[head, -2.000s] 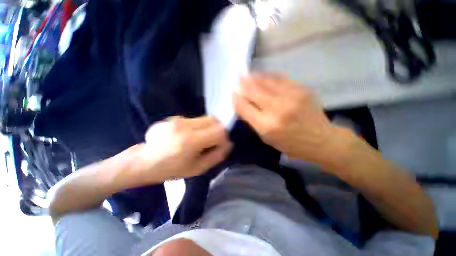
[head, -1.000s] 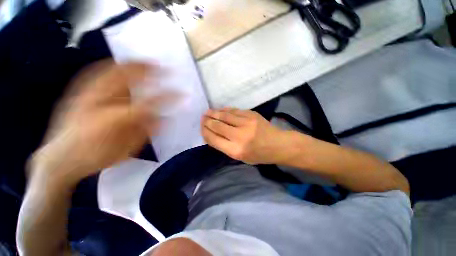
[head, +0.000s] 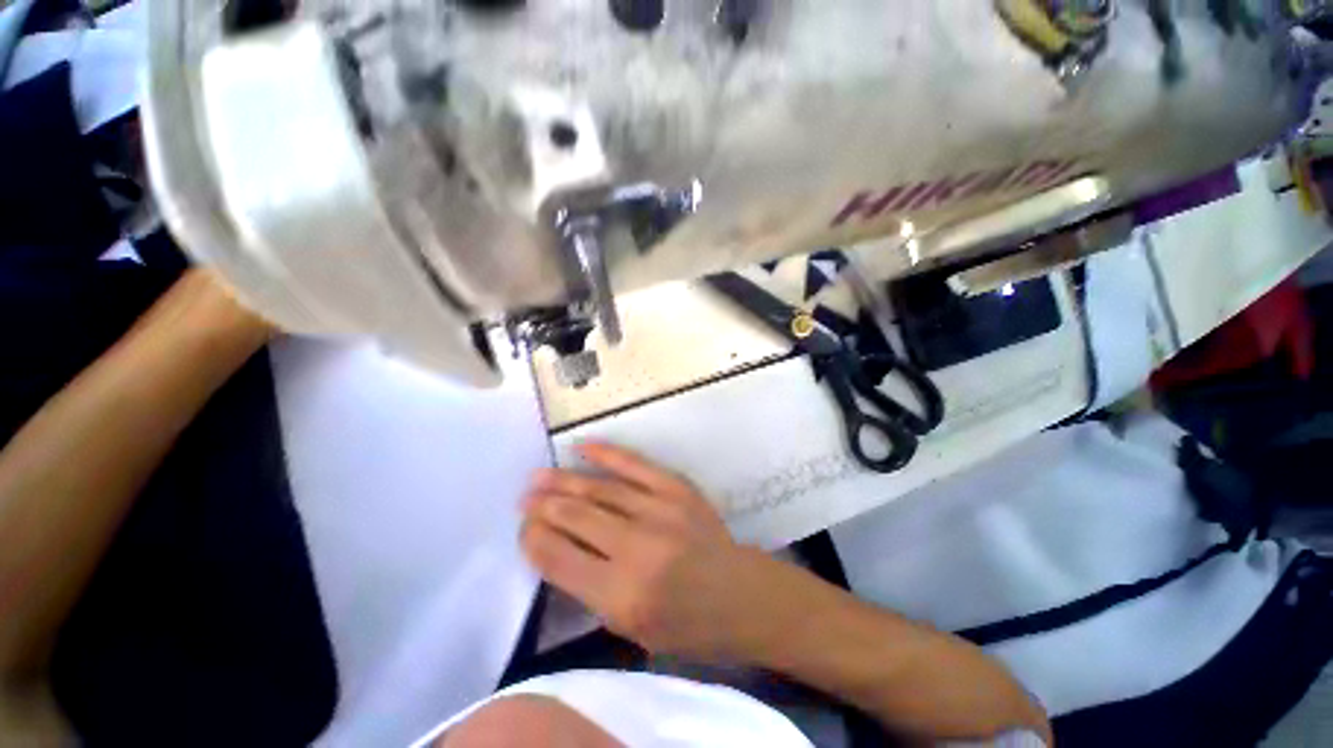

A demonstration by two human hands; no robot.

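Observation:
The white fabric panel [head: 402, 512] lies flat from under the machine head toward the lap, with navy fabric [head: 176, 585] along its left side. My right hand [head: 629, 548] rests at the panel's right edge, fingertips on the cloth edge near the table front; whether it grips is unclear. My left hand [head: 227, 310] is mostly hidden behind the machine head; only the wrist side shows, over the navy fabric. The presser foot area [head: 512, 344] sits at the panel's upper right edge.
The cream sewing machine head [head: 702, 132] spans the top. Black shears [head: 863, 380] lie on the white table [head: 775, 482], with small offcuts and a flat black smartphone [head: 980, 314] beside them. Sewn white and navy pieces [head: 1023, 533] drape at the right.
The view has shifted up, so the machine head now shows. My left hand has moved forward, from over the white panel to behind the machine head. The panel lies flatter than two seconds ago.

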